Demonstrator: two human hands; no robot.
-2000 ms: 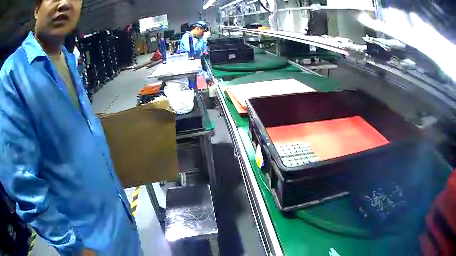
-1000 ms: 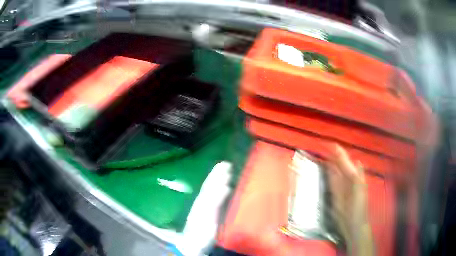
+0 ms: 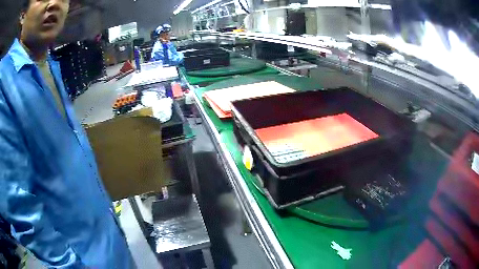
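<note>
Neither of my hands is in the picture. A large black tote point(image 3: 310, 181) stands on the green bench, with a red lining point(image 3: 320, 135) and pale gridded pieces point(image 3: 286, 152) at its near left corner. A small black screw tray point(image 3: 381, 194) with tiny silver pieces is right of the tote. A white scrap point(image 3: 341, 250) lies on the green surface at the bottom. Stacked red foam trays point(image 3: 451, 210) show blurred at the right edge.
A person in a blue coat point(image 3: 50, 157) stands close at left, beside a brown cardboard sheet point(image 3: 126, 152). Another person point(image 3: 166, 50) is farther back. The bench's metal edge rail point(image 3: 239, 192) runs diagonally. A flat white sheet point(image 3: 252, 94) lies behind the tote.
The view swung down to the foam trays, where both hands showed blurred, then back up to the tote and the person. Both hands have left the picture.
</note>
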